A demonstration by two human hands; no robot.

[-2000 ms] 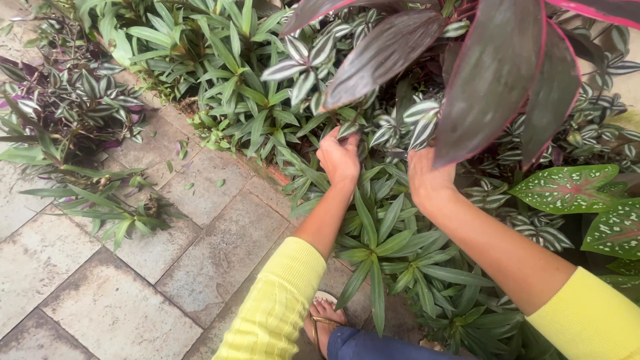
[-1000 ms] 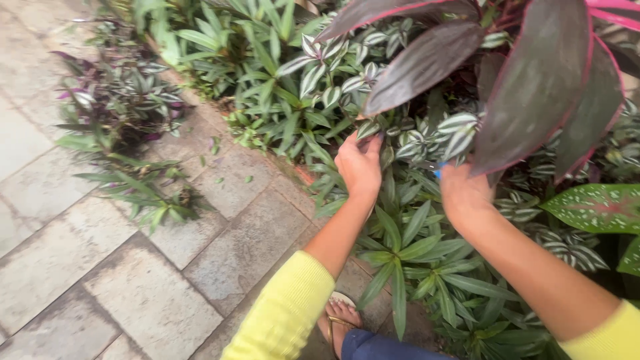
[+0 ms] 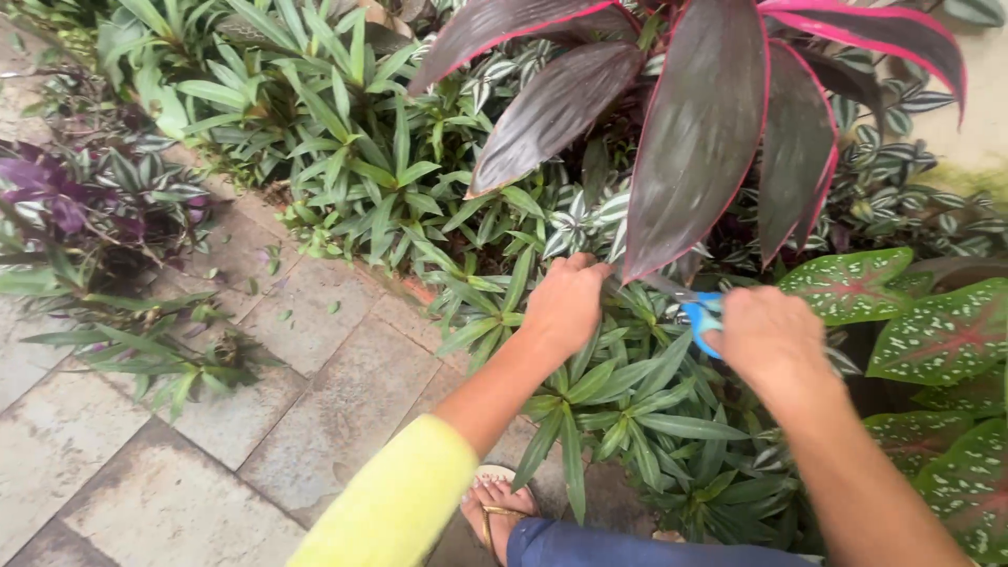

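Note:
My right hand (image 3: 768, 335) grips blue-handled scissors (image 3: 703, 321), whose metal blades point left under a dark cordyline leaf (image 3: 697, 150) with pink edges. Close to the blade tips, my left hand (image 3: 565, 303) has its fingers curled among striped tradescantia stems (image 3: 579, 224); a stem seems pinched there, but the fingertips are partly hidden. Green lance-leaved plants (image 3: 567, 402) spread below both hands. Whether the blades are apart cannot be told.
Cut purple and striped plants (image 3: 87, 189) and green cuttings (image 3: 181, 354) lie on the stone paving (image 3: 346, 394) at left. Spotted caladium leaves (image 3: 945, 331) stand at right. A sandalled foot (image 3: 500, 508) is at the bottom, beside the bed's edge. A pale wall (image 3: 976, 126) rises at upper right.
My right hand has drawn back to the right from beneath the cordyline leaf, and the scissors now show clearly. The left hand remains among the stems.

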